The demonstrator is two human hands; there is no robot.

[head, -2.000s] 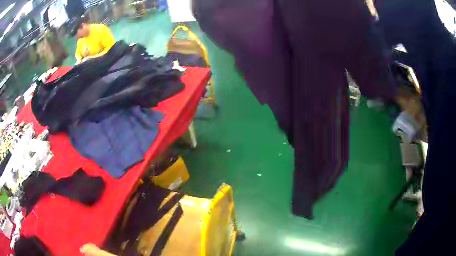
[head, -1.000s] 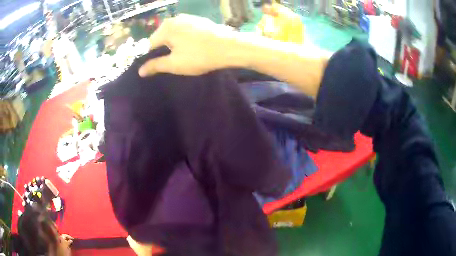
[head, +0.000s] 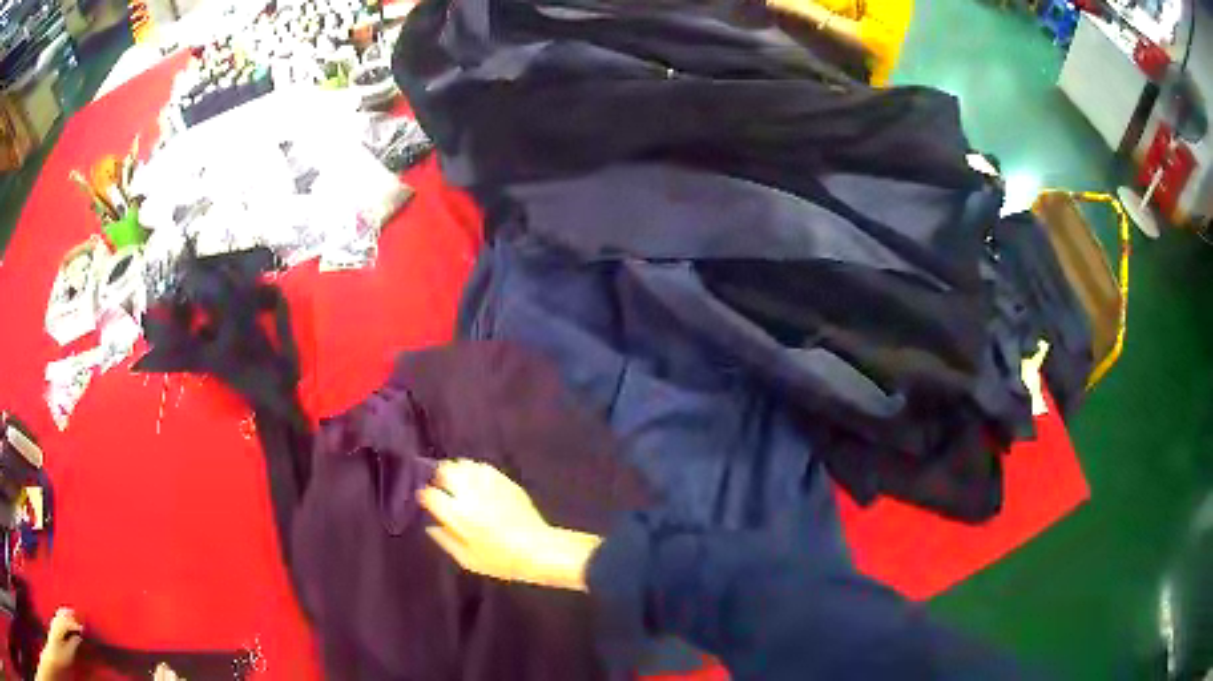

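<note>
A dark purple garment (head: 386,585) lies over the near part of the red-covered table, with gathered folds at its upper left. My right hand (head: 499,526) reaches in from the right and lies on the garment, its fingers slightly apart at the folds. No grip on the cloth shows. My left hand is not in view.
Dark garments (head: 745,173) are heaped on the red table (head: 146,519), over blue cloth (head: 718,439). Black cloth (head: 240,319), papers (head: 253,186) and spools lie left. Another person's hand (head: 57,648) is bottom left. A yellow-framed trolley (head: 1121,286) stands right.
The purple garment has come down from in front of my view onto the table. My right hand has moved down with it, and its fingers have left the garment's top edge.
</note>
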